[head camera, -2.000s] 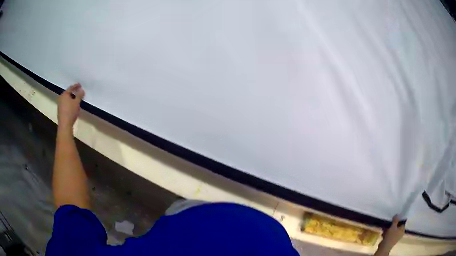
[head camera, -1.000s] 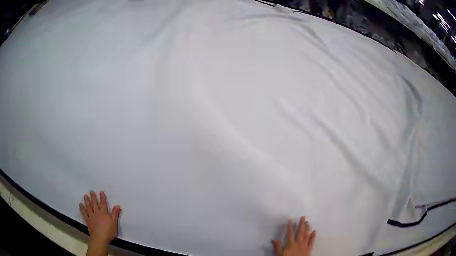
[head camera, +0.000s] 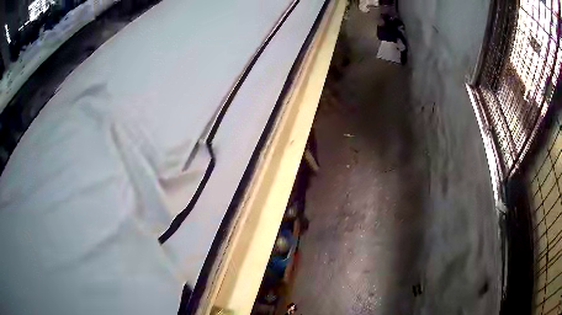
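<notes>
The pale fabric ply (head camera: 80, 203) covers the table and fills the left side of the view, with folds near its middle. Its black selvedge (head camera: 237, 89) runs down from the top, kinks at a fold and ends lower down, set back from the table edge. Between it and the edge lies a strip of the pale layer below. The layered dark edges of the lay (head camera: 262, 144) run beside the cream table border (head camera: 271, 191). Neither of my hands is in view.
A concrete aisle floor (head camera: 354, 215) runs along the table's right side. A grey wall and a grilled window (head camera: 524, 74) stand at the right. Dark and white items (head camera: 391, 37) lie at the aisle's far end. Blurred coloured things sit under the table edge.
The view has swung right, along the table and aisle. Both my hands, earlier flat on the fabric and before that at its edge, are out of the picture.
</notes>
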